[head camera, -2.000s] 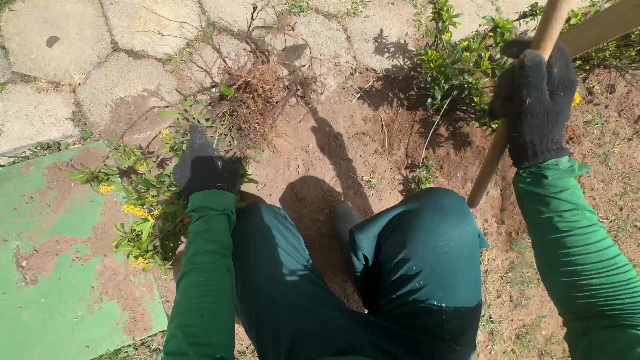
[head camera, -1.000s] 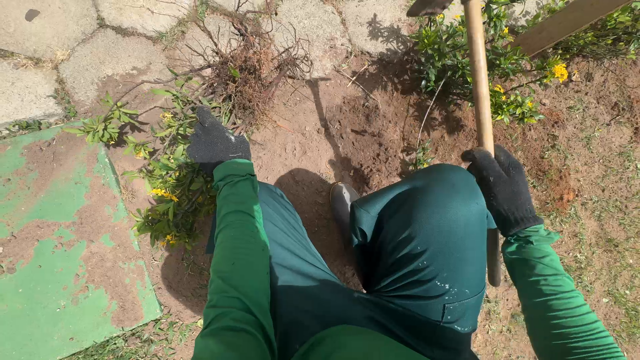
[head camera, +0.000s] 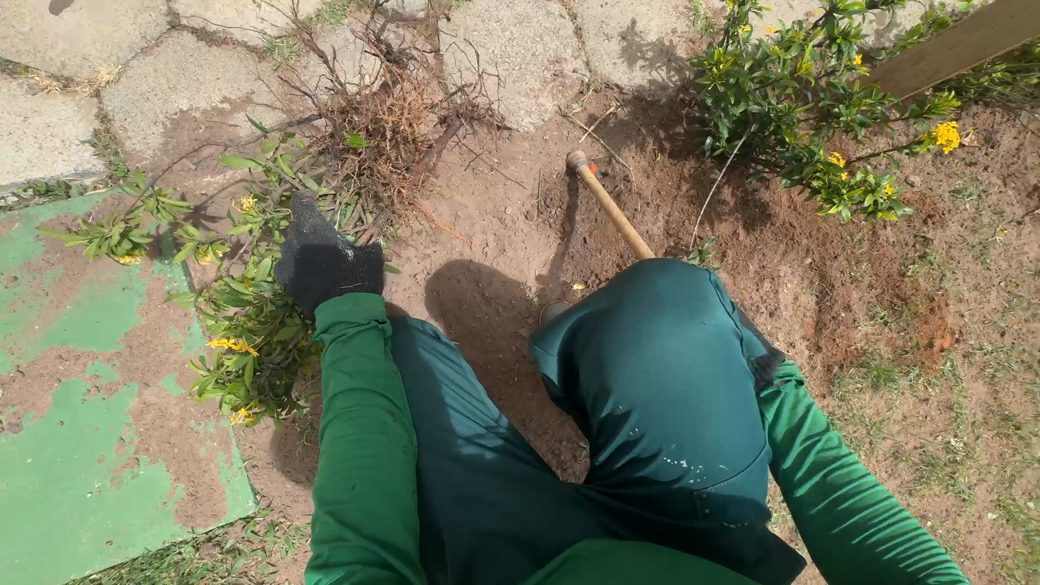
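Observation:
My left hand (head camera: 325, 260), in a black glove, is closed around the leafy stems of an uprooted shrub (head camera: 252, 305) with yellow flowers. The shrub's tangle of brown roots (head camera: 386, 122) lies just beyond that hand, against the paving. My right hand (head camera: 764, 357), also gloved, is mostly hidden behind my raised knee; only its edge and wrist show, so its fingers and grip cannot be seen. A wooden tool handle (head camera: 613, 207) slants out from behind the same knee, its far end low over the loose soil. The tool's head cannot be made out.
Hexagonal paving stones (head camera: 195, 93) run along the top. A green board (head camera: 77, 455), partly covered with soil, lies at the left. A flowering shrub (head camera: 812, 114) stands at the upper right beside a wooden plank (head camera: 959, 49). Bare reddish soil (head camera: 861, 284) and sparse grass spread at the right.
My right hand has dropped from beside the knee to behind it, and the tool has come down from upright to low over the soil. My left hand stays on the shrub.

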